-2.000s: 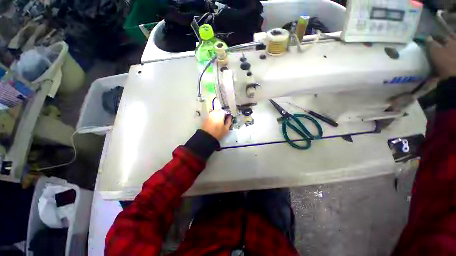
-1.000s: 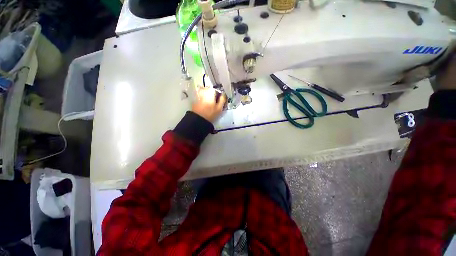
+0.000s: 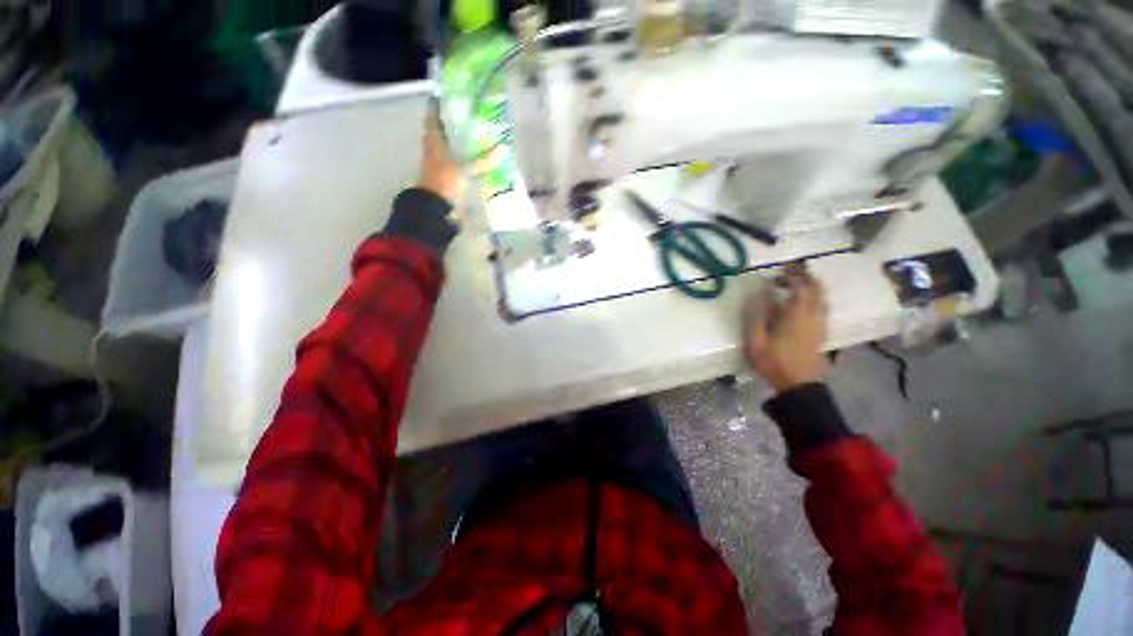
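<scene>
The white sewing machine head [image 3: 770, 106] stands across the table, blurred. My left hand [image 3: 439, 164] is raised at the left of the machine's needle end, beside the green bottle [image 3: 478, 93]; whether it touches or holds anything is unclear. My right hand [image 3: 789, 326] is over the table's front edge, right of the scissors, with its fingers bent; something small may be at the fingertips, too blurred to tell. The green-handled scissors [image 3: 703, 258] lie on the bed, below the arm. A slim dark tool [image 3: 746, 227] lies beside them. The needle area [image 3: 559, 236] has no hand at it.
A dark switch box [image 3: 932, 276] sits at the table's right front. A white tub [image 3: 155, 249] with dark pieces stands left of the table, and another bin [image 3: 147, 559] below it. A white trough [image 3: 311, 93] is behind the table.
My left hand has left the needle area and moved up and back towards the bottle. My right hand has come from the machine's right end to the table's front edge. The view has shifted.
</scene>
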